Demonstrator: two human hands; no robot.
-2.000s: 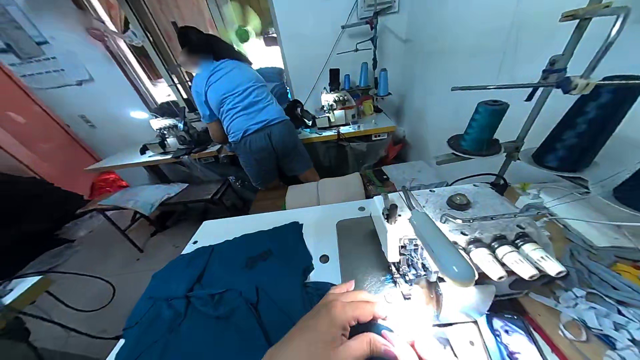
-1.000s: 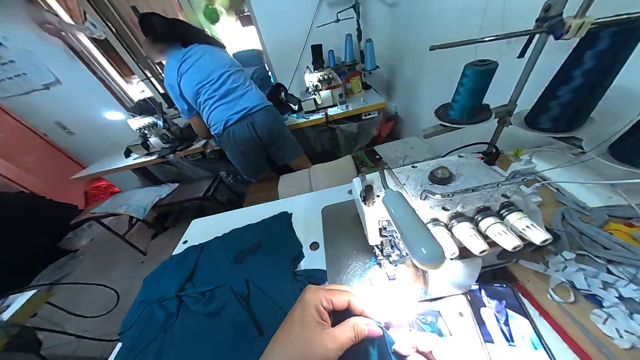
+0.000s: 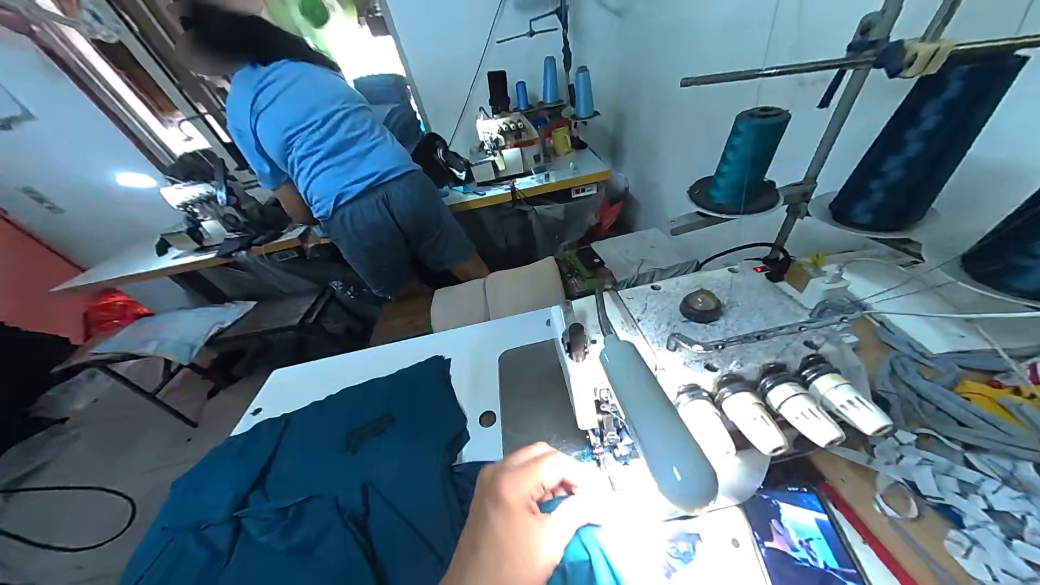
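Note:
A white overlock sewing machine (image 3: 666, 325) stands before me, its needle and presser foot area (image 3: 609, 431) lit by a bright lamp. My left hand (image 3: 528, 508) pinches a fold of teal fabric (image 3: 581, 552) between thumb and fingers, just in front of the presser foot. Glare washes out the spot to the right of it, and my right hand cannot be made out there. A dark teal garment (image 3: 325, 471) lies spread over the white table (image 3: 471, 357), left of the machine. Teal thread runs from a cone (image 3: 747, 158) on the stand behind.
A lit phone (image 3: 804, 536) lies at the right, beside fabric scraps (image 3: 959, 496) and grey strips (image 3: 934, 390). A padded seat (image 3: 520, 292) is behind the table. A person in a blue shirt (image 3: 325, 138) bends over another machine table, near a second overlock machine (image 3: 508, 146).
My left hand has lifted a little with the fabric pinched in it. The fingers of my right hand, seen earlier by the cloth, are lost in the glare. The view has shifted.

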